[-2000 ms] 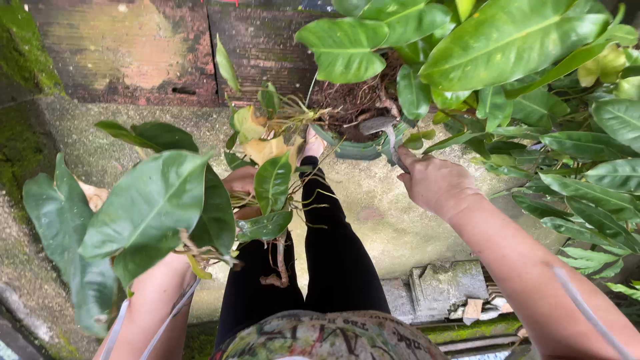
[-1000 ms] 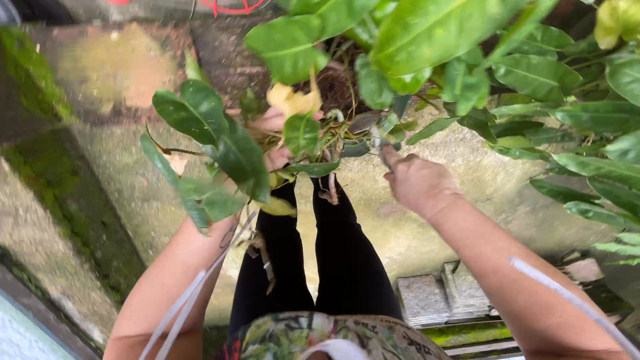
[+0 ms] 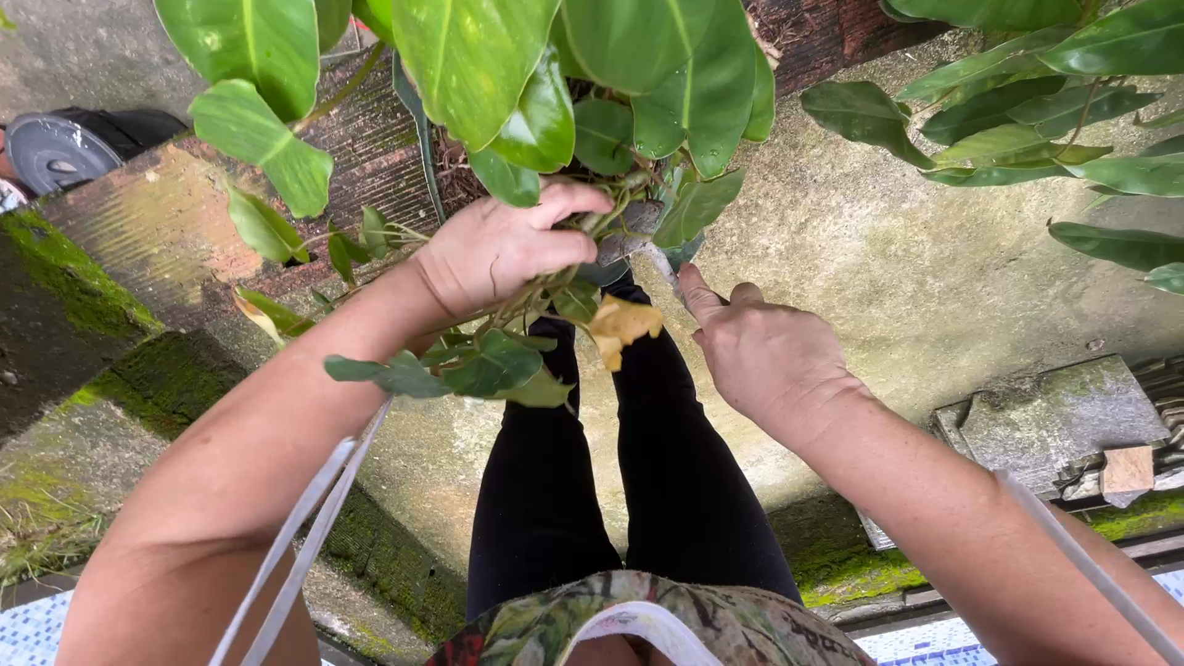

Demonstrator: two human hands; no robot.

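Note:
My left hand [image 3: 518, 242] grips a bunch of thin green plant stems [image 3: 601, 217] just below the broad glossy leaves [image 3: 481, 65]. Close on its right, my right hand [image 3: 763, 347] is closed on the handle of a small metal hand tool [image 3: 659, 264]. The tool's grey, soiled head lies against the stems near my left fingertips; leaves partly cover it, so its exact kind cannot be told. A yellowed, dry leaf [image 3: 624, 328] and smaller green leaves [image 3: 495, 363] hang below my left hand. Dark roots or soil show behind the stems.
A mossy concrete ledge [image 3: 171, 379] runs along the left. Reddish ridged slabs [image 3: 185, 222] lie behind the plant. Stacked stone pieces [image 3: 1064, 421] stand at lower right, below more leafy branches [image 3: 1008, 139]. A round grey lid-like object [image 3: 60, 153] is at upper left.
The left hand has moved in beside the tool's head and now grips stems under the large leaves. The leafy cutting at the left hand has shifted below the wrist. The view has turned and moved closer.

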